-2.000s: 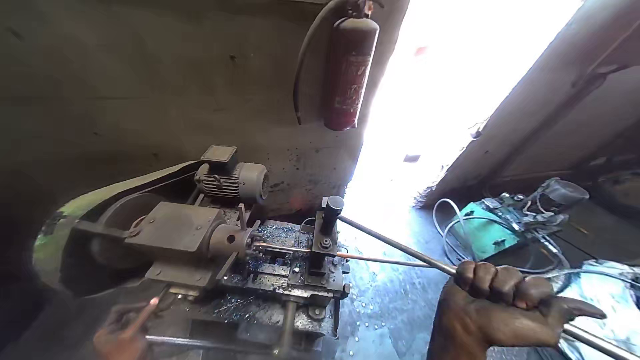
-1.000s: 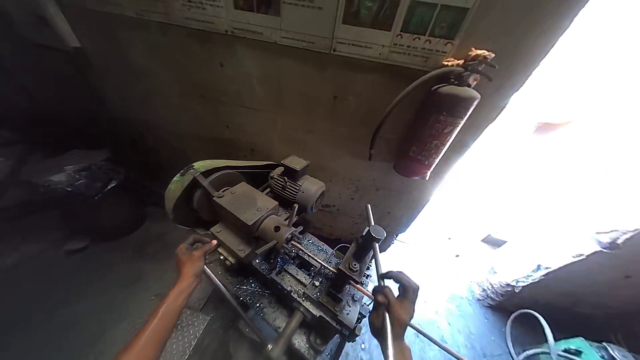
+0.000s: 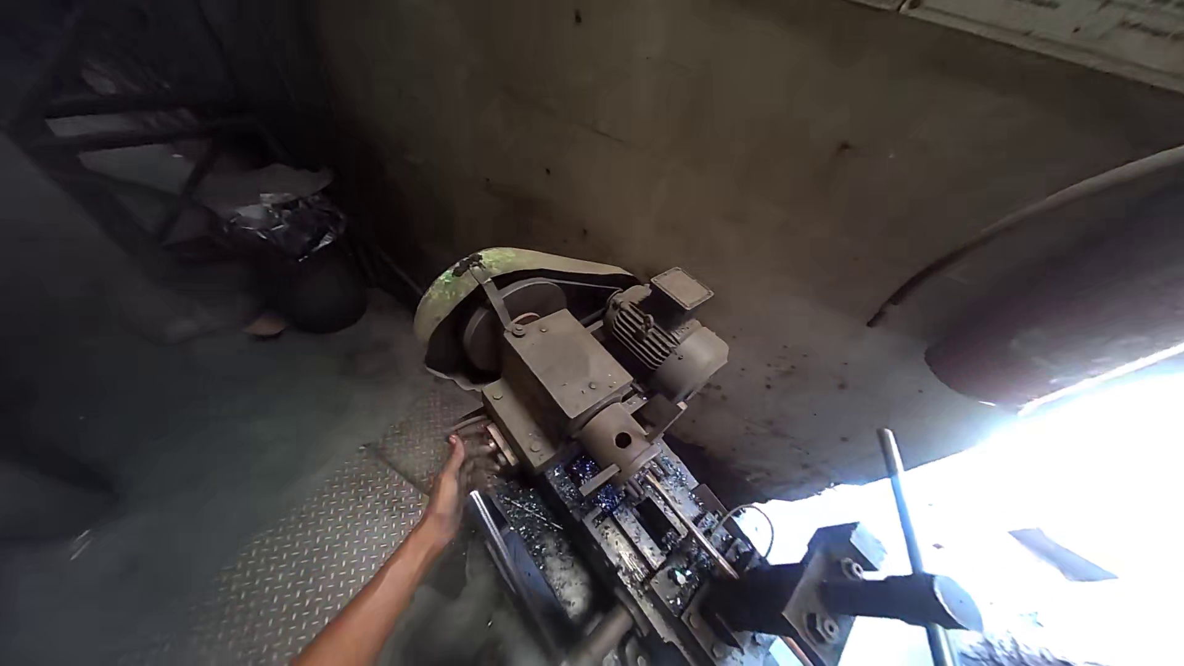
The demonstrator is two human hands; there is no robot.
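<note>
My left hand (image 3: 460,476) reaches up to the near side of the machine's headstock (image 3: 523,425), its blurred fingers at a small part there; whether they grip it cannot be told. A metal rod (image 3: 689,527) runs from the chuck (image 3: 618,439) over the chip-covered bed to a dark clamp block (image 3: 800,592). Through the round post at the block passes a steel bar handle (image 3: 902,509). My right hand is out of view. An electric motor (image 3: 680,347) sits behind the headstock, beside a belt and pulley inside a yellowish guard (image 3: 439,301).
A red fire extinguisher (image 3: 1064,296) hangs on the wall at the right, near the bright doorway. Diamond-pattern floor plate (image 3: 324,546) lies left of the machine. A dark metal frame (image 3: 139,139) and a crumpled shiny bag (image 3: 291,222) stand at the upper left.
The view has swung left and closer to the machine. My right hand, earlier on the long bar handle, has left the view. My left hand remains beside the headstock.
</note>
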